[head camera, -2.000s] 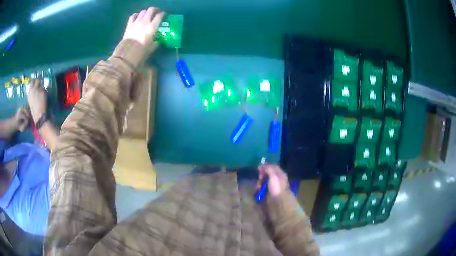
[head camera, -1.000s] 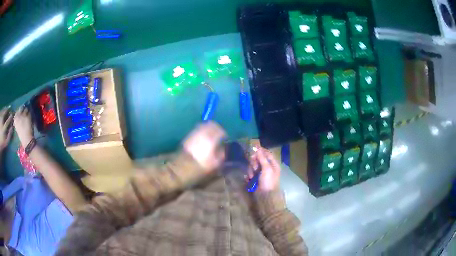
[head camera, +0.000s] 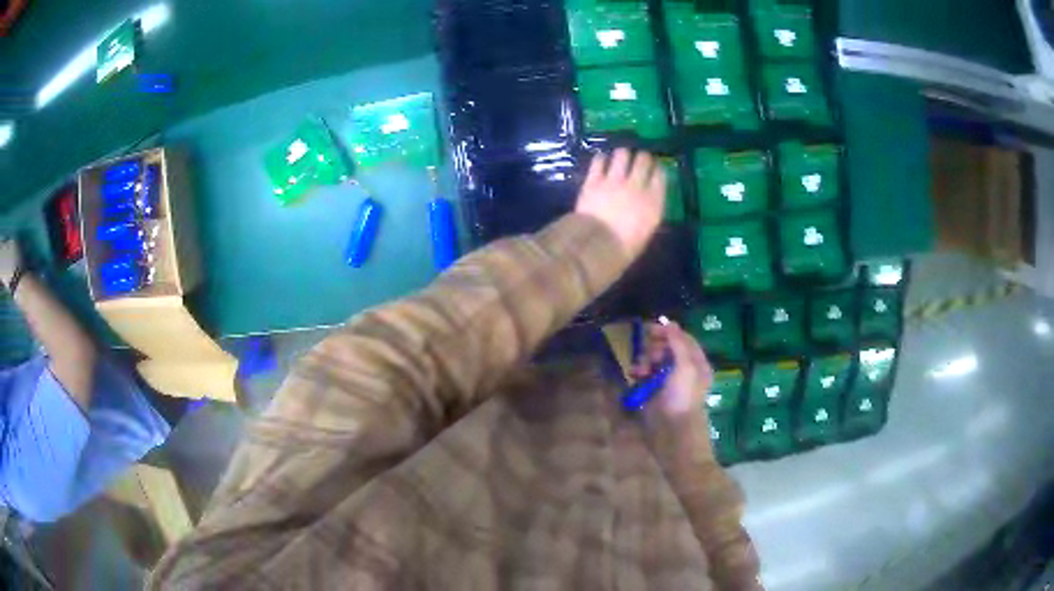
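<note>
My left hand (head camera: 624, 196) is over the black tray (head camera: 509, 127), its fingers on a green circuit board (head camera: 674, 191) in a pocket; whether it grips the board is hidden. My right hand (head camera: 680, 372) holds a blue cylinder (head camera: 647, 388) below the tray's near edge, with a small pale tip at its fingers. Two green boards lie on the mat, the left one (head camera: 303, 159) tilted and the right one (head camera: 395, 129) straighter. A blue cylinder hangs by a wire from each, the left (head camera: 363, 233) and right (head camera: 443, 231).
An open carton (head camera: 179, 237) of blue cylinders stands at left, beside a red-filled bin (head camera: 65, 224). Another board (head camera: 117, 50) and cylinder (head camera: 156, 83) lie at far upper left. A second tray of boards (head camera: 798, 387) sits below the first. A co-worker's arm (head camera: 56, 318) is at left.
My left hand has left the board at the far upper left and moved right, past my body, to the tray. My right hand still holds its blue cylinder. The view has shifted right.
</note>
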